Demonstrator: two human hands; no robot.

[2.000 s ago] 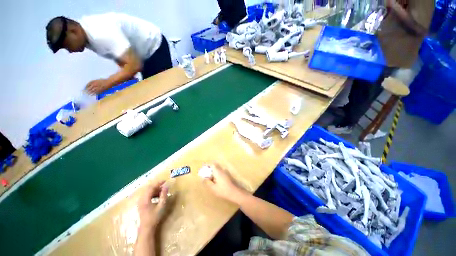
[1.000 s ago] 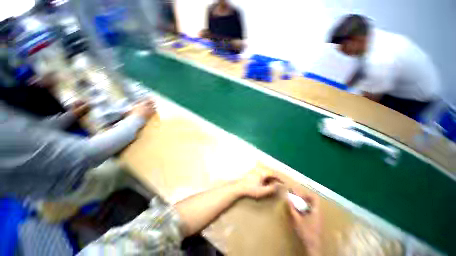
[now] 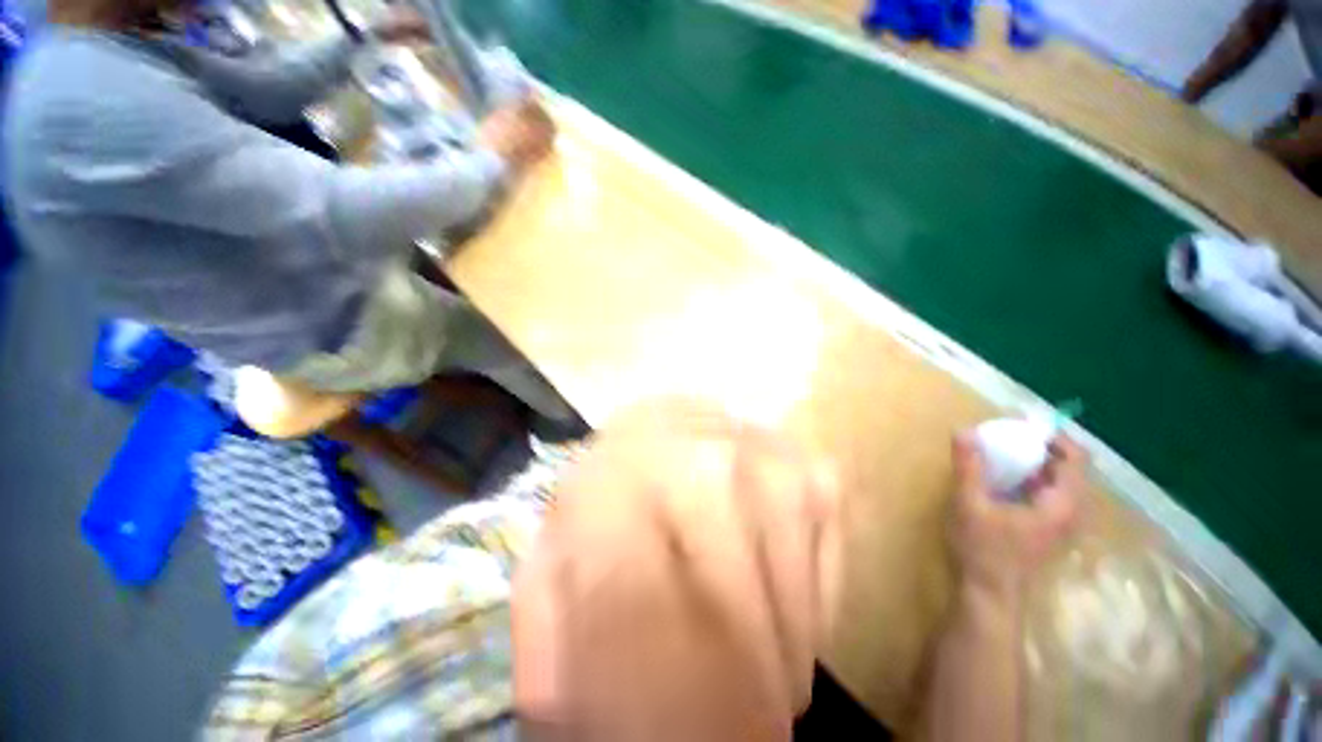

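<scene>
My right hand [image 3: 1015,507] is over the bench ledge beside the belt, closed around a small white bottle [image 3: 1012,447] with a thin green nozzle. My left hand [image 3: 667,580] is large, blurred and close to the camera at the lower middle. Its fingertips are not clear, so I cannot tell whether it holds anything. A white-grey joined unit [image 3: 1232,287] lies on the green belt at the right edge, its round collar towards me and its arm cut off by the frame.
A person in a grey top [image 3: 261,218] works at the bench on the left. A blue tray of white rings [image 3: 276,515] and a stool [image 3: 283,406] stand on the floor at left. Shiny clear covering [image 3: 1124,616] lies at lower right. Blue parts [image 3: 935,18] lie across the green belt [image 3: 870,189].
The view has swung left and down. My left hand has come up from over the bench close to the camera. My right hand still holds the bottle.
</scene>
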